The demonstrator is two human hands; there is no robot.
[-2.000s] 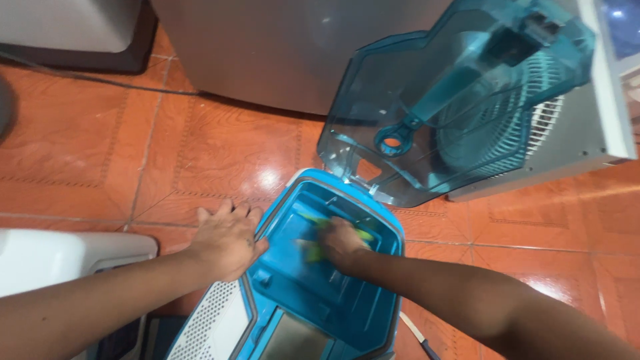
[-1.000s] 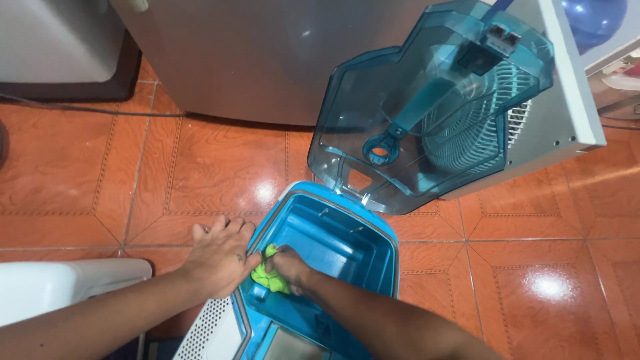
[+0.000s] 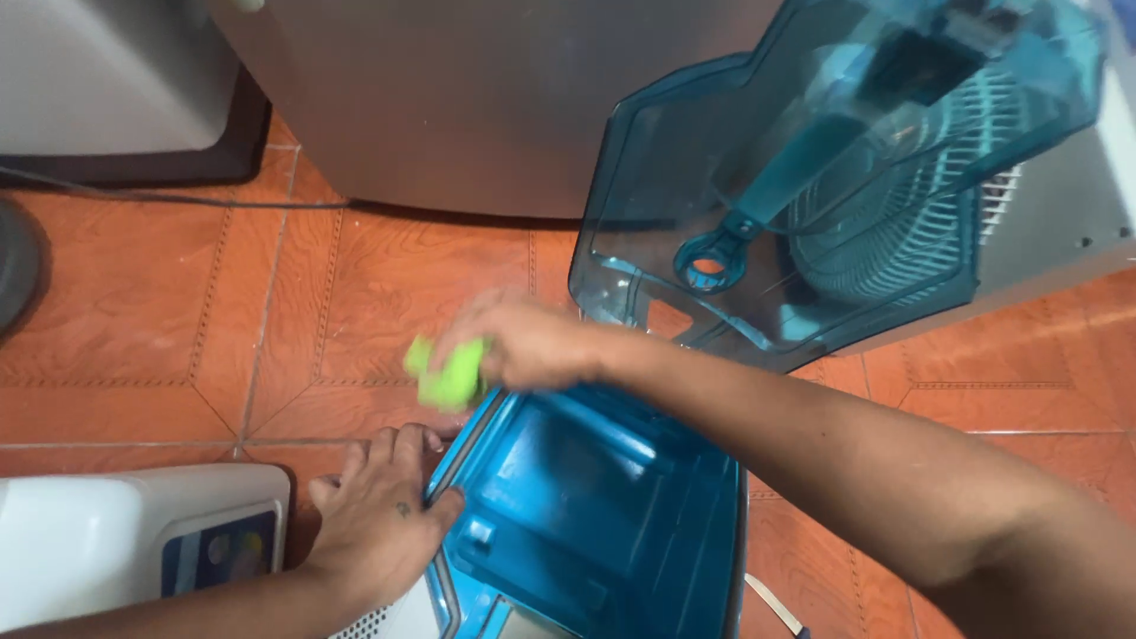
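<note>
A blue plastic bin (image 3: 603, 497) with a sealed rim stands at the lower middle, its inside visible. My left hand (image 3: 386, 506) rests on its left rim, thumb over the edge and fingers outside. Blurred by motion, my right hand (image 3: 519, 342) grips a bright green cloth (image 3: 451, 373) just outside the bin's upper left corner, above the floor. A transparent teal lid (image 3: 674, 177) stands raised at the bin's far edge, with an arm ending in a ring (image 3: 710, 264) on it. White perforated plastic (image 3: 364, 623) shows at the bin's lower left side.
A large metallic-looking panel (image 3: 461, 106) stands beyond the bin. Behind the lid is a grey casing with a round grille (image 3: 998, 200). A white appliance (image 3: 89, 524) lies at lower left, a grey one (image 3: 115, 80) at upper left. A dark cable (image 3: 177, 197) crosses the tiled floor (image 3: 275, 337).
My right hand has come up out of the blue bin with the green cloth and is now beyond its upper left rim. My left hand stays at the left rim.
</note>
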